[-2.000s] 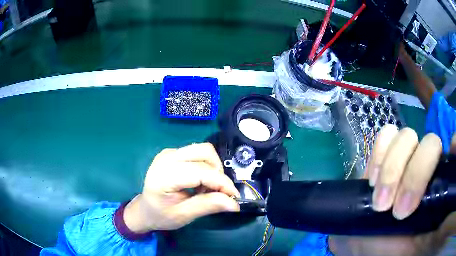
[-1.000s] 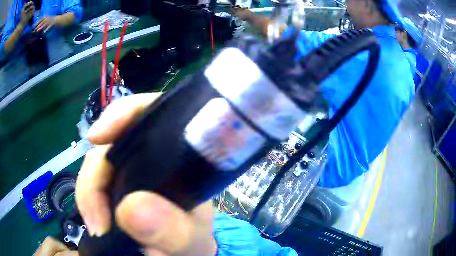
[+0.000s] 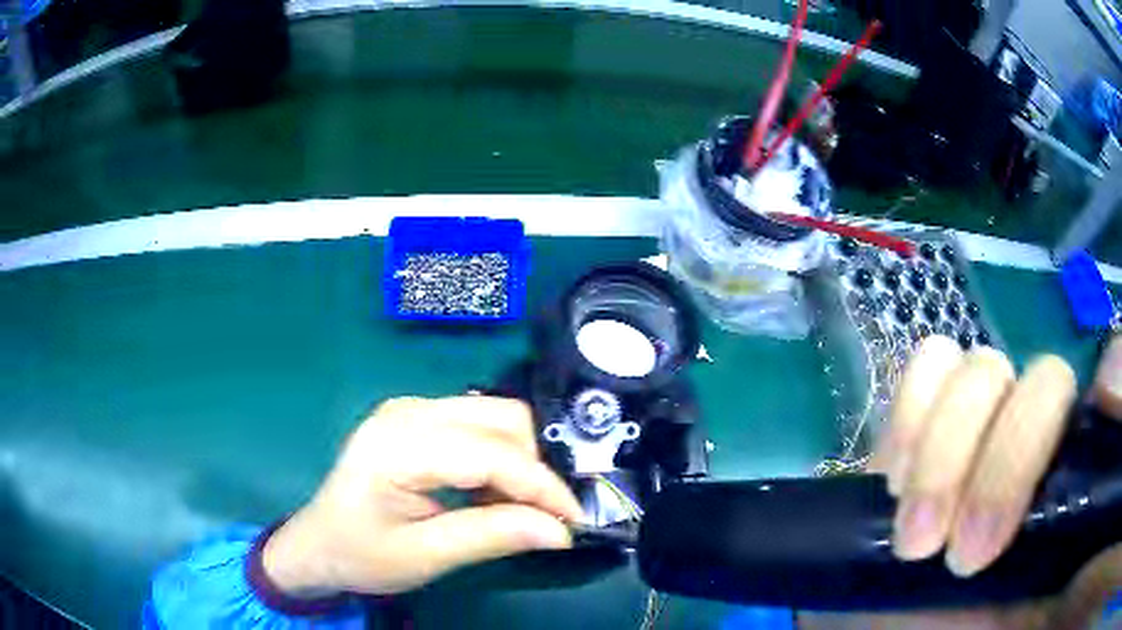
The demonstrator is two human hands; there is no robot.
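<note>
A black lens housing (image 3: 625, 322) with a round glass lens stands in front of me. A small silver motor (image 3: 596, 431) with a two-eared plate sits below the lens, with thin wires under it. My right hand (image 3: 972, 462) holds a thick black electric screwdriver (image 3: 763, 538) sideways, its tip end pointing left. My left hand (image 3: 431, 498) pinches at the screwdriver's tip with thumb and forefinger, beside the motor. Whether a screw is between the fingertips cannot be seen. A blue screw box (image 3: 457, 271) full of tiny silver screws is behind my left hand.
A plastic-wrapped grease jar (image 3: 744, 246) with red sticks stands behind the housing. A clear tray (image 3: 917, 302) of black-topped motors lies at the right. A pale rail (image 3: 283, 219) crosses behind the box. Black objects stand at the back left and back right.
One second ago the view was turned right, with the screwdriver's body large in front. Now it faces the housing again, and the left hand is at the tip, much as two seconds ago.
</note>
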